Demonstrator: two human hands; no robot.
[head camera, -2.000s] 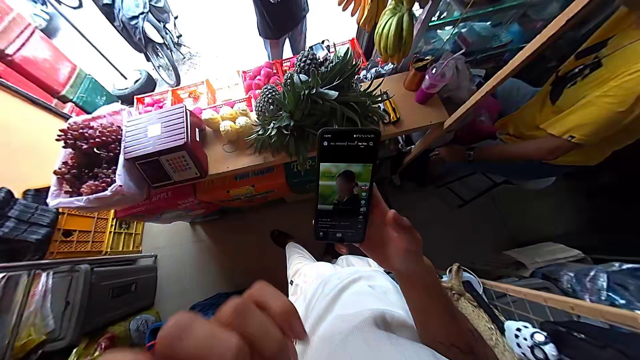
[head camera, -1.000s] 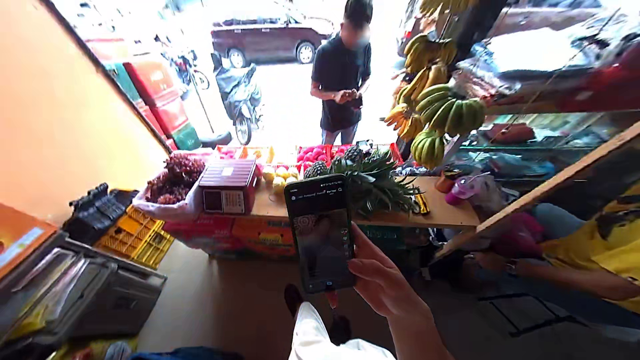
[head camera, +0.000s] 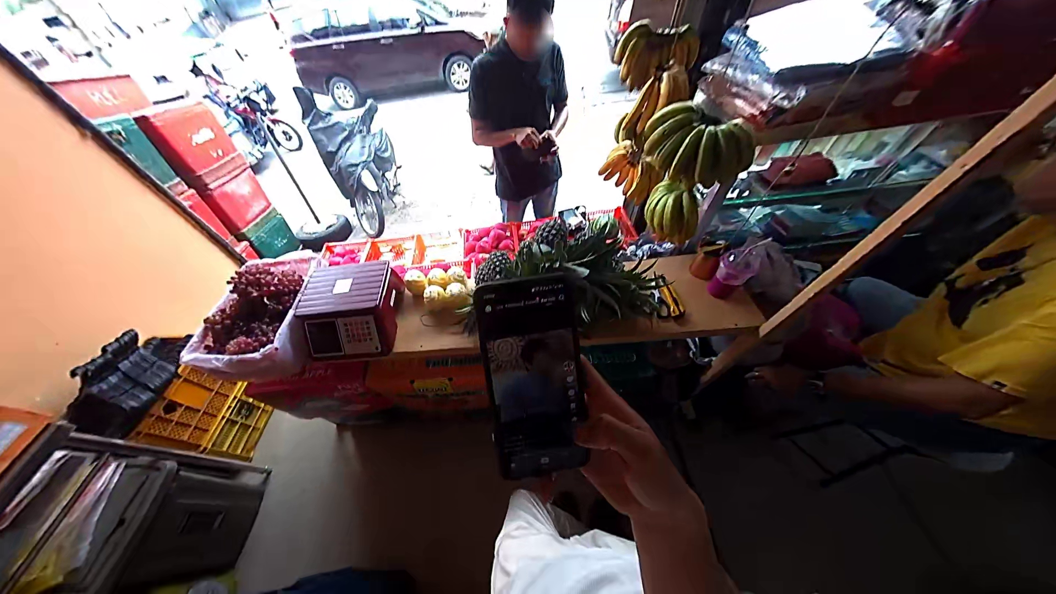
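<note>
A black smartphone is held upright in my right hand, its lit screen facing me. My left hand is out of view. Beyond the phone, pineapples with long green leaves lie on a wooden counter. To their left are pale yellow fruits in foam nets and a maroon digital scale. Dark red grapes fill a lined box at the counter's left end. Yellow-handled tools and a pink plastic cup lie toward the right.
Bananas hang above the counter. A person in a dark shirt stands behind it, facing me. Another person in a yellow shirt sits at right, beyond a slanted wooden beam. Yellow crates and a grey bin stand at left.
My left hand, at the bottom two seconds ago, has left the view. My right hand still holds the phone. The view has tilted up, showing the standing person and the street.
</note>
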